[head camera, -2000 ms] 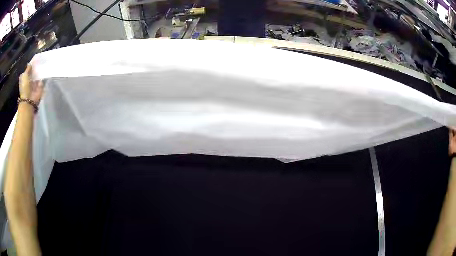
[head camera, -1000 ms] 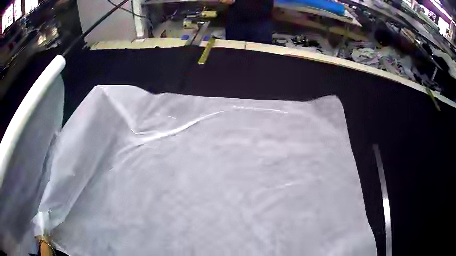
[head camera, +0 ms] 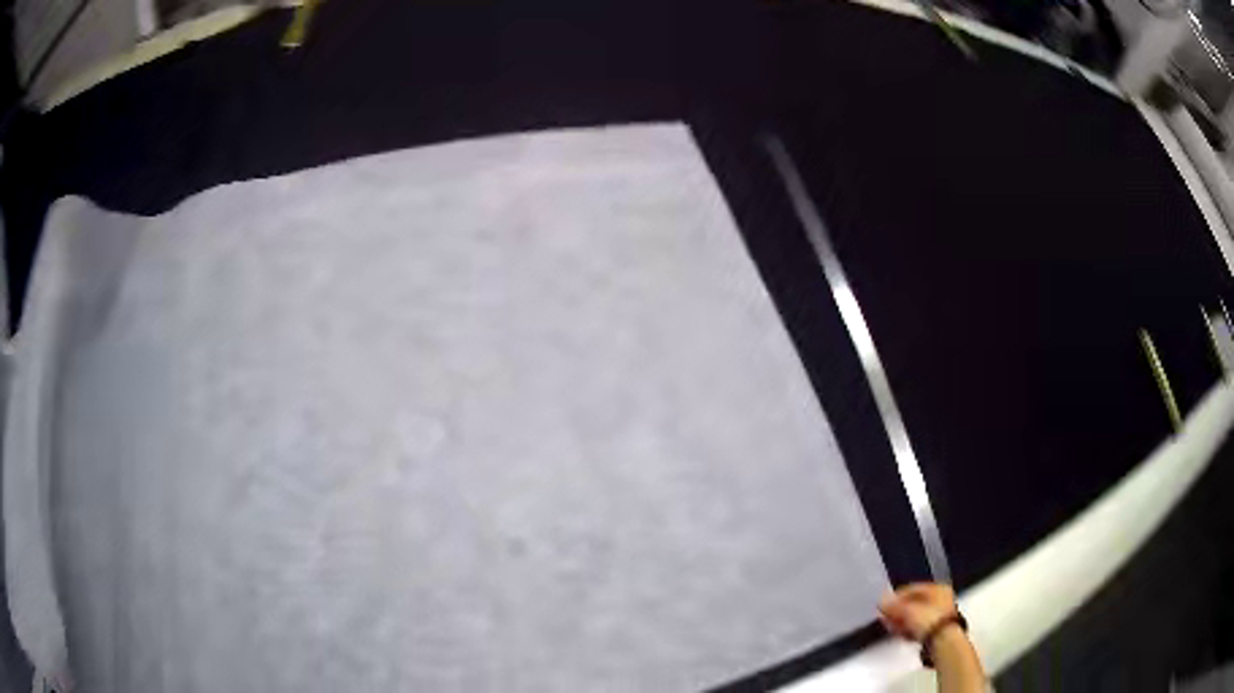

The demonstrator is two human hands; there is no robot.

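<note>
A thin white interlayer sheet (head camera: pixel 460 406) lies nearly flat over the black fabric (head camera: pixel 1042 271), with a raised fold along its left side. My right hand (head camera: pixel 926 616), with a dark band at the wrist, is at the sheet's near right corner. Its fingers are closed on the corner; the fingertips are blurred. My left hand is not in view. The sheet is gathered at the lower left picture edge. A steel ruler (head camera: pixel 873 363) lies on the black fabric just right of the sheet, its near end by my right hand.
Yellow bars lie at the far edge (head camera: pixel 301 23), at the far right (head camera: pixel 950 33) and near the right edge (head camera: pixel 1160 379). The pale table edge (head camera: pixel 1069 575) curves along the near right side. Dark floor shows beyond it.
The view has turned right and down. The sheet lies flatter, with the long crease gone. My right hand has come into view at its near corner; my left hand has left the picture.
</note>
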